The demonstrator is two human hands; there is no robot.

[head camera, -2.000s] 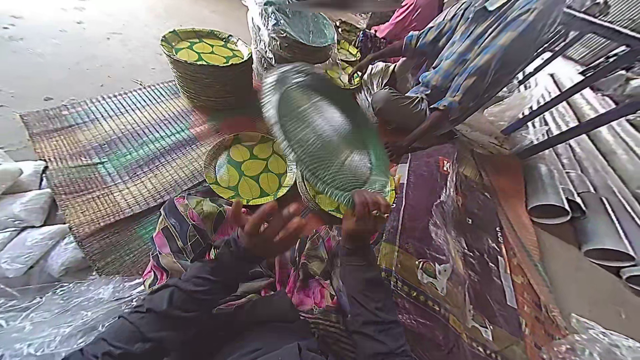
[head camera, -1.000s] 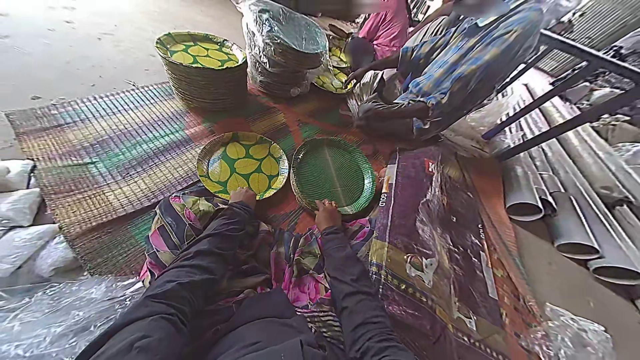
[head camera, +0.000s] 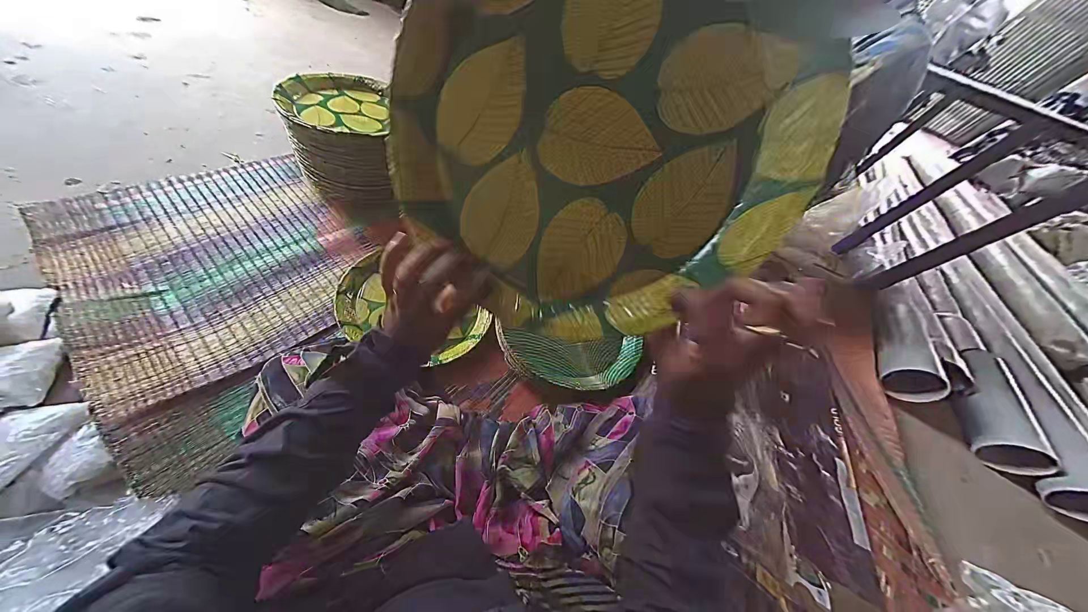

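A large round plate with yellow leaves on green [head camera: 599, 136] is held up close to the camera, its face towards me. My right hand [head camera: 748, 319] grips its lower right rim, blurred. At its lower left edge is my left hand [head camera: 433, 285], fingers curled; whether they close on the rim is hard to tell. Below, partly covered by my left hand, lies another leaf-patterned plate [head camera: 463, 336] on the mat. Beside it, a green ribbed plate [head camera: 578, 361] lies partly hidden under the raised one.
A tall stack of leaf-patterned plates [head camera: 336, 153] stands at the back left, by a woven striped mat [head camera: 195, 280]. Metal pipes [head camera: 1007, 416] and a dark metal frame [head camera: 977, 229] are at the right. Clear plastic-wrapped packs [head camera: 34, 374] lie at the far left.
Both hands have risen from the plates on the mat. A leaf-patterned plate is now raised before the camera, hiding the wrapped stack and most of the person opposite.
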